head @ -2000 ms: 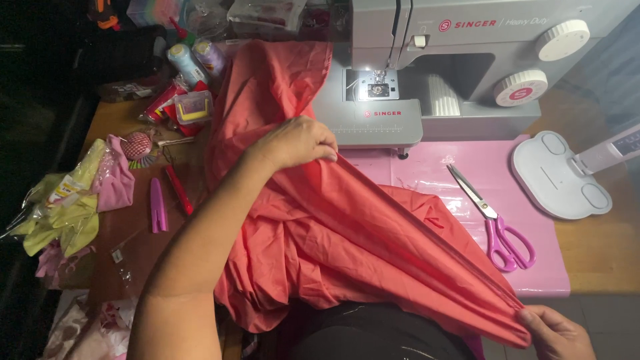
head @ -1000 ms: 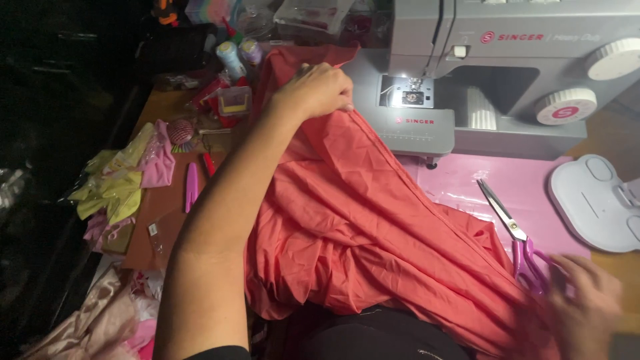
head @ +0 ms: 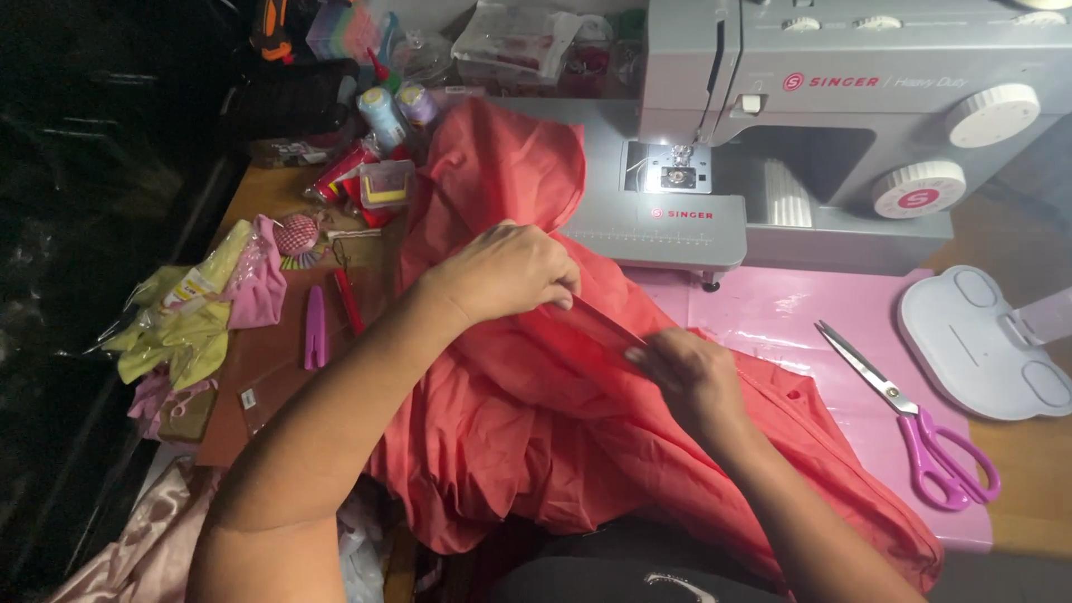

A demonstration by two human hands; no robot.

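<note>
Coral-red fabric (head: 536, 435) lies bunched across the table front and over my lap, its upper part resting on the bed of a grey Singer sewing machine (head: 695, 226). My left hand (head: 515, 272) grips an edge of the cloth, just below and left of the machine bed. To its right, my right hand (head: 691, 368) pinches the same edge, and a short folded stretch runs between the two. The fingertips of my right hand are partly blurred. Scissors with purple handles (head: 913, 427) lie slightly open on a pink sheet (head: 779, 310), to the right of the cloth.
A white tray-like base (head: 971, 352) stands at the right. Thread spools (head: 383, 117), a small clear box (head: 387, 184), a checked pincushion (head: 297, 234), a purple tool (head: 315, 327) and bagged yellow fabric (head: 180, 335) sit at the left. Satin cloth (head: 146, 536) hangs lower left.
My right hand was at the far lower-right end of the cloth two seconds ago. It has moved up and left, close to my left hand, which stays on the cloth's edge.
</note>
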